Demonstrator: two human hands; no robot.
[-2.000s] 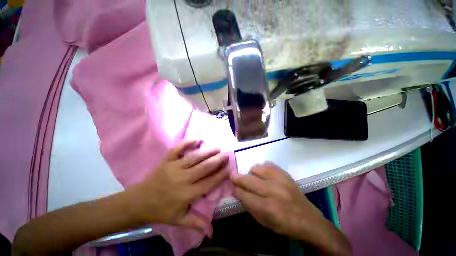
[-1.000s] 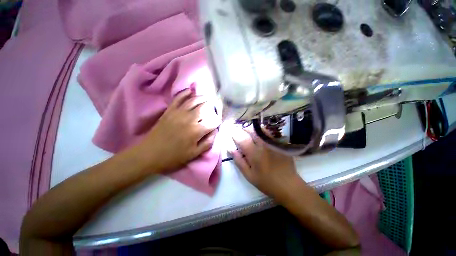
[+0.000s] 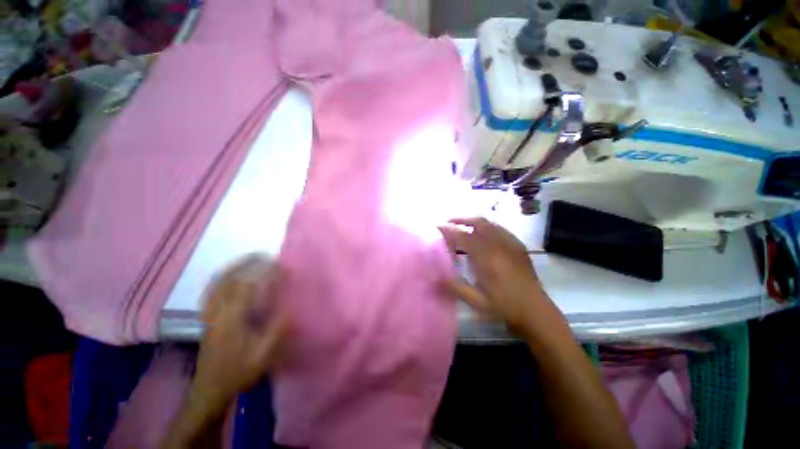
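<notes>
A pink garment piece (image 3: 364, 289) lies left of the sewing machine (image 3: 632, 131) and hangs over the table's front edge. The sewing lamp's glare washes out its upper right part. My right hand (image 3: 496, 267) is at its right edge beside the needle area, thumb and forefinger at the cloth; whether they pinch it is unclear. My left hand (image 3: 241, 320) is blurred at the cloth's left edge, near the table's front edge; its hold cannot be told. The presser foot area (image 3: 526, 197) shows right of the cloth.
Stacked pink panels (image 3: 149, 202) lie at left. A black smartphone (image 3: 603, 239) lies on the machine bed. A green basket (image 3: 728, 386) with pink pieces stands below right, a blue basket (image 3: 96, 395) below left. Snips (image 3: 776, 263) lie far right.
The view has pulled back and shows more of the table. The garment piece is spread out and now hangs over the front edge. My left hand has moved away from the needle, toward the front edge.
</notes>
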